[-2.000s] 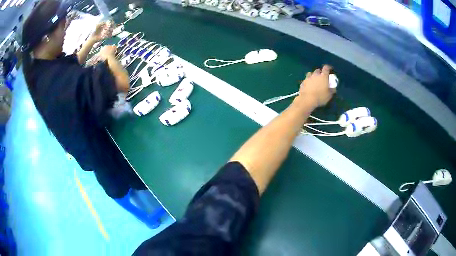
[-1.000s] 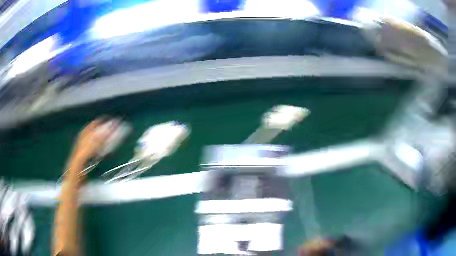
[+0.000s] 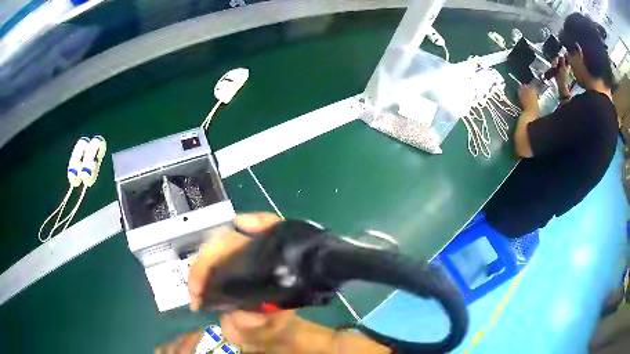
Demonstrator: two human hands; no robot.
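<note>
My right hand point(image 3: 221, 259) is closed around the black electric screwdriver point(image 3: 276, 266), which has a red switch, in front of the screw feeder. Its thick black cable loops out to the right. The bit is hidden. My left hand point(image 3: 176, 343) is at the bottom edge, mostly cut off and blurred, with its fingers on a white unit with blue marks point(image 3: 215, 341). The lower part of that unit is out of the picture. The grey screw feeder point(image 3: 173, 231) has an open bin with small metal screws inside.
Two white units point(image 3: 86, 160) lie at the left, another point(image 3: 231, 84) behind the feeder. A clear plastic bag of small parts point(image 3: 407, 128) lies by the upright post point(image 3: 397, 55). Corded units point(image 3: 483, 90) are heaped near a seated person point(image 3: 566, 152) and a blue stool point(image 3: 476, 259).
The view has swung right to the feeder and the other neighbour. My left hand has come from the far strip to the bottom edge with a unit. The screwdriver is now in my right hand.
</note>
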